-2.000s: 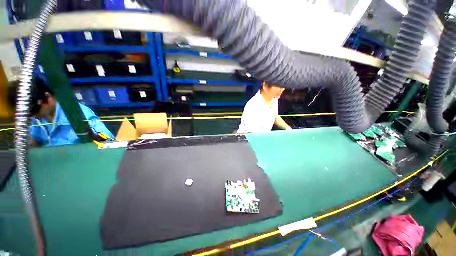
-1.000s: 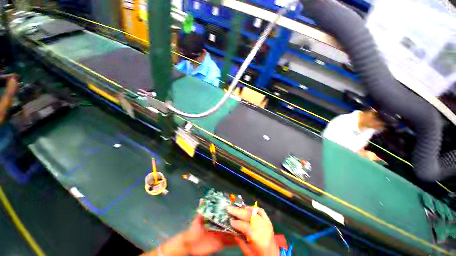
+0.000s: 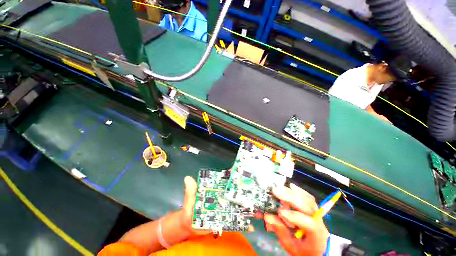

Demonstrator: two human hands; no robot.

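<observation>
Two green circuit boards crowded with parts are held over the bench, overlapping. My left hand (image 3: pixel 182 212) holds the lower left board (image 3: pixel 210 202), its thumb upright at the board's left edge; its other fingers are hidden under the board. My right hand (image 3: pixel 295 220) holds the upper right board (image 3: pixel 252 175) by its lower right side. A thin yellow stick, a marker or brush (image 3: pixel 327 205), also sits in my right hand and points up to the right. A blue band is on my right wrist.
A pale pot (image 3: pixel 154 157) with an upright yellow-orange stick stands on the green bench (image 3: pixel 65 145). Another circuit board (image 3: pixel 300 130) lies on a black mat (image 3: pixel 240 92) on the raised line. A green post (image 3: pixel 131 45) rises beyond the bench. Two people sit across the line.
The stacked boards have been moved apart into two overlapping boards, raised nearer the camera, one in each hand. The view has shifted slightly.
</observation>
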